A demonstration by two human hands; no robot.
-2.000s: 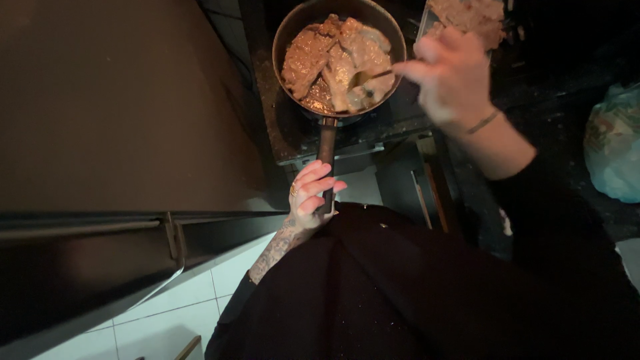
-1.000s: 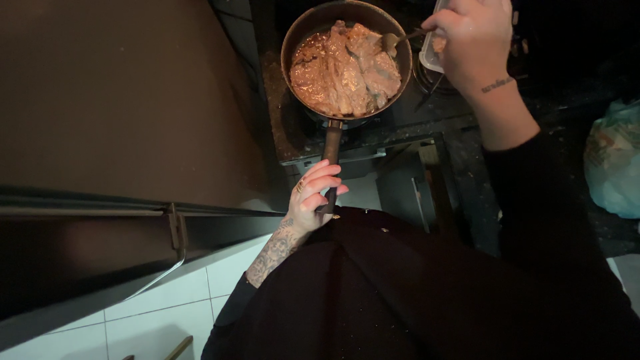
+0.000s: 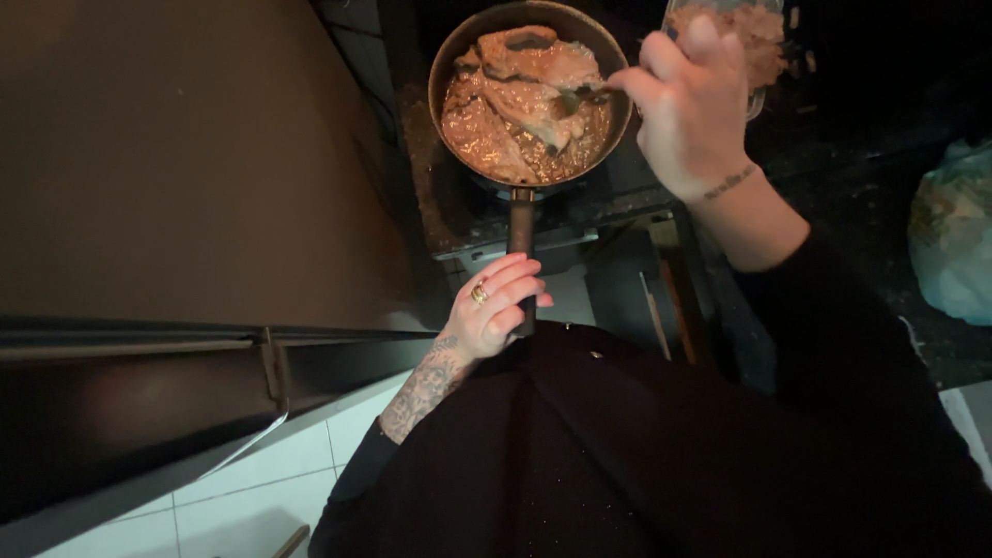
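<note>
A round frying pan (image 3: 439, 116) sits over the stove, with thin slices of meat (image 3: 535, 85) and bubbling liquid inside. My left hand (image 3: 500, 302), with rings on a finger, is closed around the pan's dark handle (image 3: 522, 225). At the pan's right rim, my right hand (image 3: 690, 101) grips a spoon or similar utensil (image 3: 570, 102), whose head rests against the meat; its handle is mostly hidden by my fingers. Behind that hand lies a clear plastic container (image 3: 756, 105) holding pale pinkish food pieces (image 3: 756, 39).
A large dark appliance or cabinet front (image 3: 194, 155) fills the left side. On the dark countertop (image 3: 860, 232) at right stands a knotted-looking plastic bag (image 3: 957, 232) with contents. An opening with a wooden edge (image 3: 678, 302) lies below the counter. Pale floor tiles (image 3: 256, 480) show lower left.
My right hand has moved from above the container back to the pan's right edge with the utensil. The meat in the pan is folded differently. My left hand keeps its hold on the handle.
</note>
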